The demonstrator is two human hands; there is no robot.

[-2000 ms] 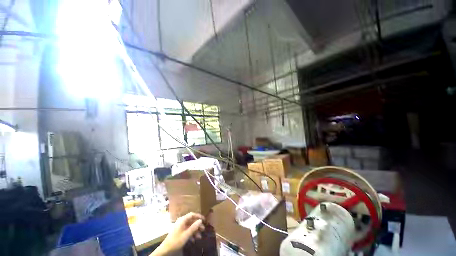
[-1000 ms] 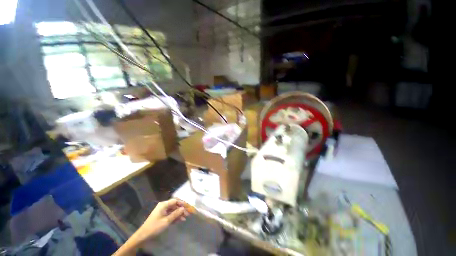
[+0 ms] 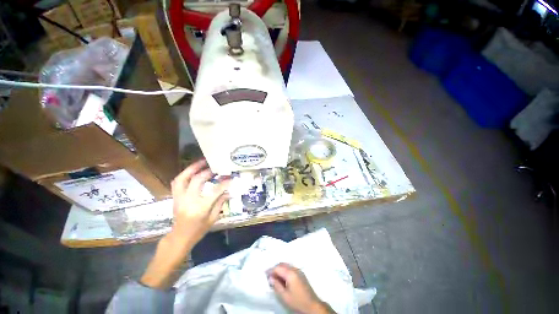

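Observation:
The cream machine head (image 3: pixel 242 113) with a round badge stands on the worn table in front of me. My left hand (image 3: pixel 199 199) is at the lower left of the head, beside the small metal parts under it. Its fingers are bent and partly apart, and the fingertips are partly hidden by the head. A pale garment (image 3: pixel 245 276) lies over my lap below the table edge. My right hand (image 3: pixel 297 288) is on this cloth with curled fingers. Whether either hand grips anything is unclear.
A cardboard box (image 3: pixel 104 147) with clear bags stands left of the machine. The red flywheel (image 3: pixel 287 37) is behind it. A yellow tape roll (image 3: pixel 320 150), a slim yellow item (image 3: pixel 341 137) and a thin red stick (image 3: pixel 337 181) lie to the right. Blue bundles (image 3: pixel 478 89) are on the floor.
The view has swung down and right onto the machine table. My left hand, raised in the air before, is now at the machine head. My right hand and the pale garment have come into view.

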